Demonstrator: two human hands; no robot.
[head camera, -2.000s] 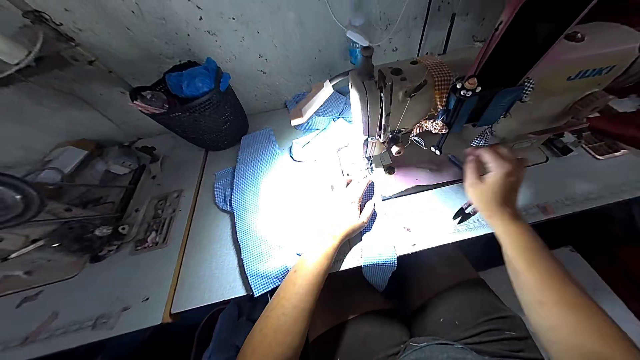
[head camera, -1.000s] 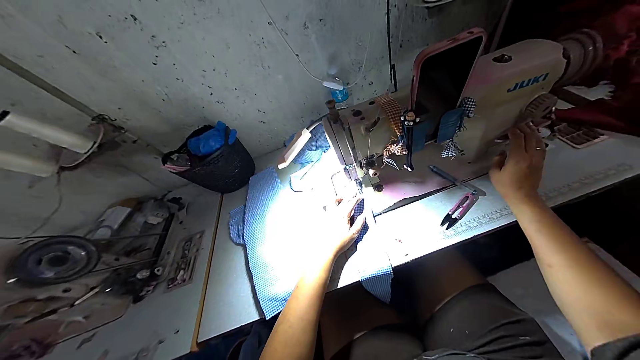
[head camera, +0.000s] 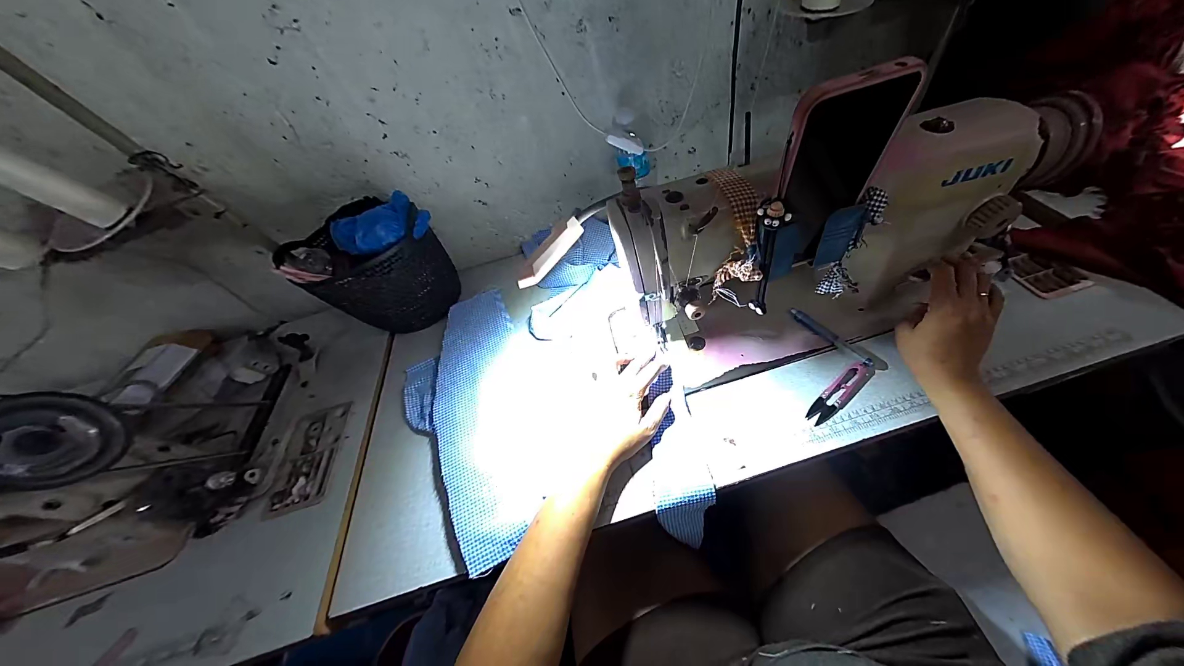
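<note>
Blue checked fabric (head camera: 472, 370) lies across the sewing machine's bed and table, washed out by the lamp at its middle. My left hand (head camera: 643, 407) rests on the fabric just in front of the needle area (head camera: 659, 324), with a dark blue checked strip beside its fingers; whether it pinches the cloth is unclear. At the right, my right hand (head camera: 953, 314) touches the lower part of the Juki sewing machine (head camera: 962, 185), below its dial, fingers partly hidden. Pink-handled thread snips (head camera: 844, 388) and a blue pen (head camera: 823, 331) lie on the table between my hands.
A black basket (head camera: 398, 287) with a blue plastic bag stands behind the fabric at left. A phone (head camera: 851, 139) stands against the machine. A small lamp (head camera: 552, 252) sits beside the machine head. A small parts tray (head camera: 1050, 275) lies far right; another machine stands left.
My right hand has moved from above the table near the pen to the right, onto the machine's base. My left hand stays on the fabric near the needle. The view has shifted.
</note>
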